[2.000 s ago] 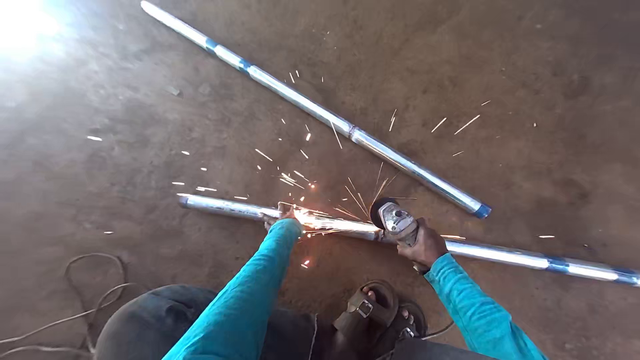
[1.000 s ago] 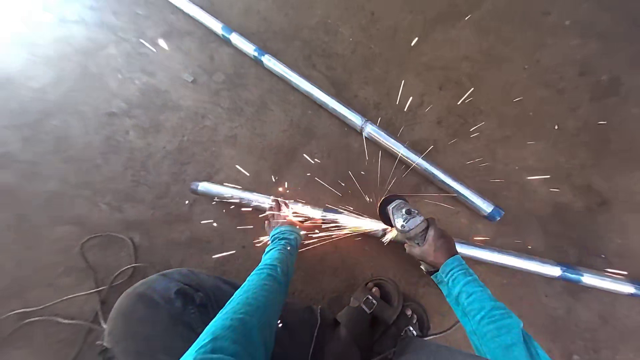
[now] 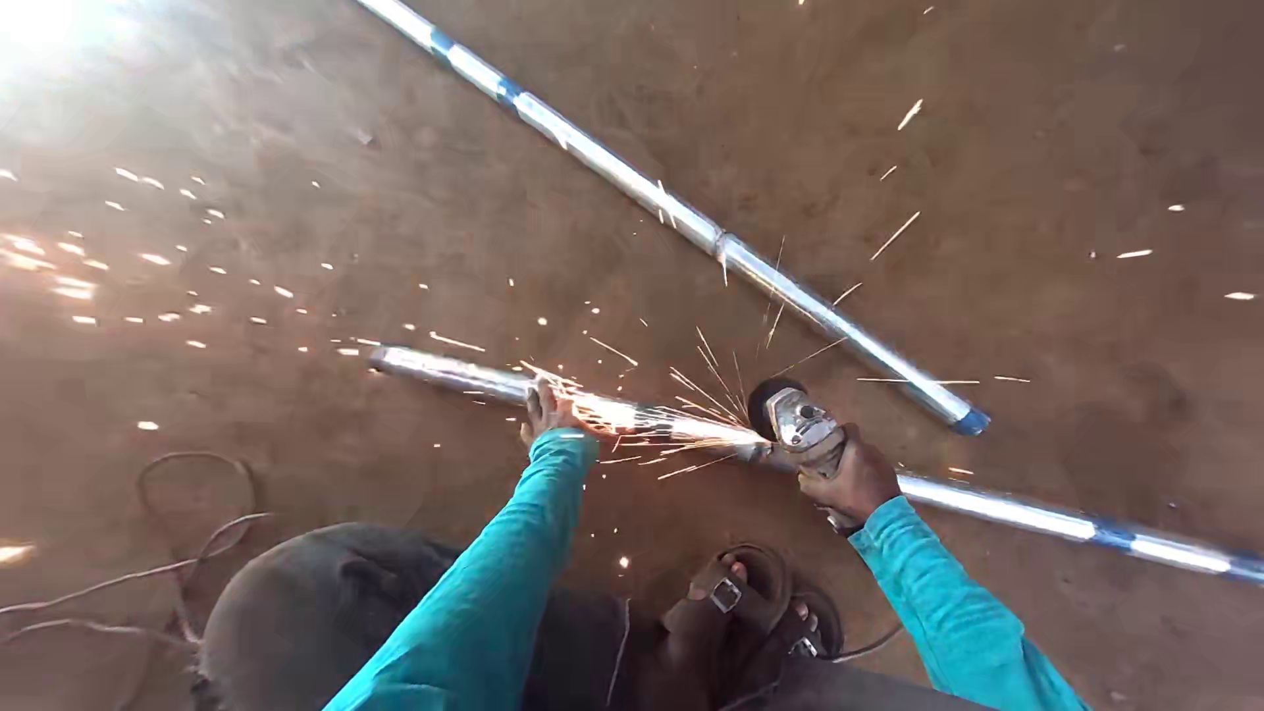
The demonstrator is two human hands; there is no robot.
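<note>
My right hand point(image 3: 851, 476) grips an angle grinder point(image 3: 802, 420), whose dark disc meets a shiny metal pipe point(image 3: 997, 501) lying across the floor. Sparks stream left from the contact point, along the pipe and over my left hand point(image 3: 545, 407). That hand is on the same pipe, closer to its left end, with its fingers wrapped over the metal; glare partly hides them. A weld-like ring shows on the pipe just below the disc.
A second metal pipe point(image 3: 622, 176) with blue bands lies diagonally beyond, its near end close to the grinder's right. My sandalled feet point(image 3: 736, 602) are just below the grinder. A cord point(image 3: 202, 558) loops on the brown floor point(image 3: 395, 592) at left.
The grinder stays at the pipe, held in my right hand, and my left hand remains on the pipe. Sparks now spread farther to the left.
</note>
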